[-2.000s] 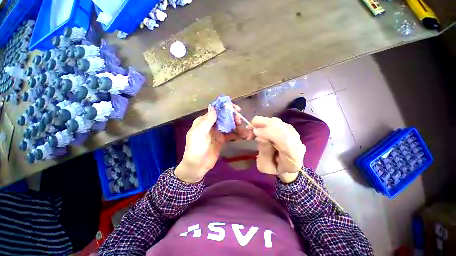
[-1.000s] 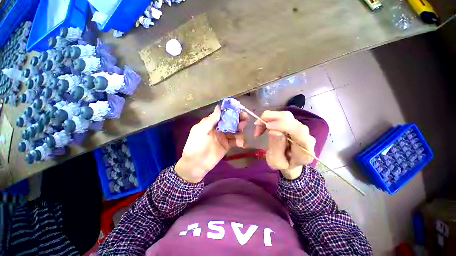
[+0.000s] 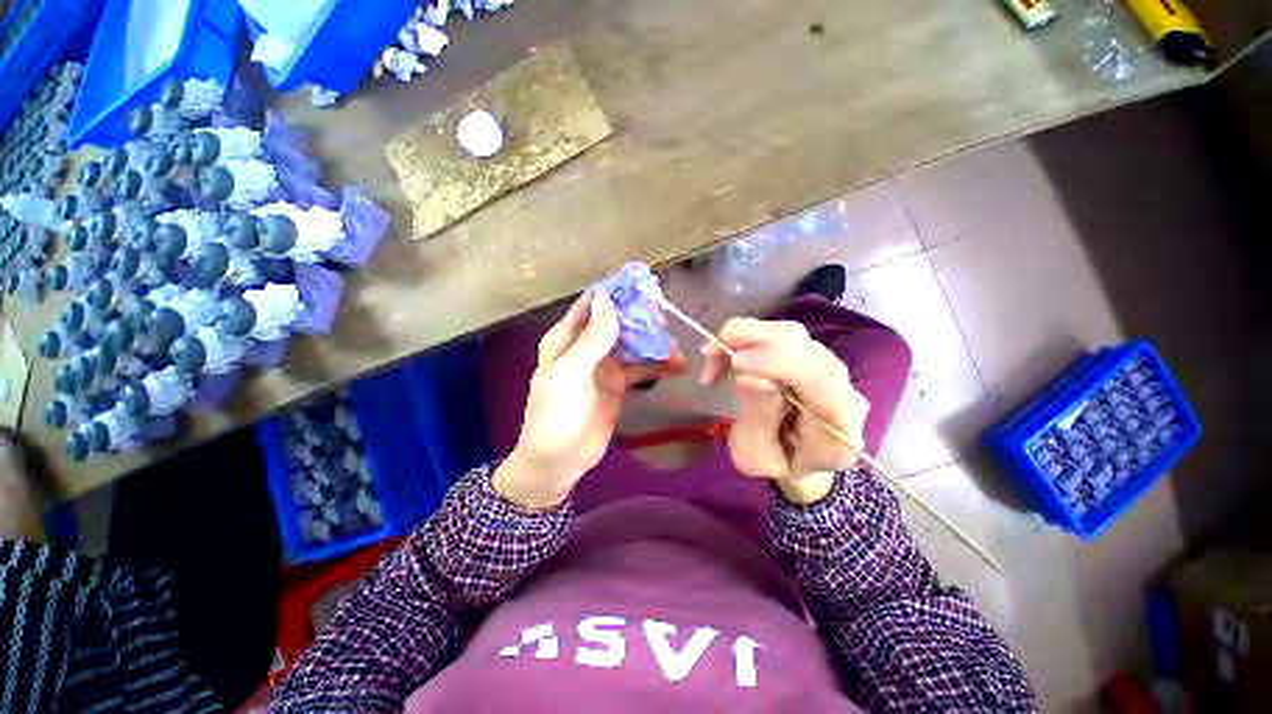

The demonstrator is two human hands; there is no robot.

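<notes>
My left hand (image 3: 565,398) holds the purple base part (image 3: 636,315) above my lap, close to the table's front edge. My right hand (image 3: 792,400) grips the thin tan glue stick (image 3: 914,499). The stick's whitish tip is at the upper right side of the base part. A round blob of white glue (image 3: 480,133) lies on the brown cardboard palette (image 3: 509,156) on the table. Assembled figurines (image 3: 200,265) with grey-green round heads stand in close rows at the left of the table.
Blue trays (image 3: 156,56) and pale upper parts (image 3: 407,59) are at the table's back left. A yellow and black knife (image 3: 1169,31) lies at the right end. Filled blue trays are on the floor (image 3: 1035,453) and under the table (image 3: 289,488). Another person's striped sleeve (image 3: 63,614) shows lower left.
The base part has tilted in my left hand, and the stick tip has moved slightly left with it. Another person's arm has come into view at the left edge.
</notes>
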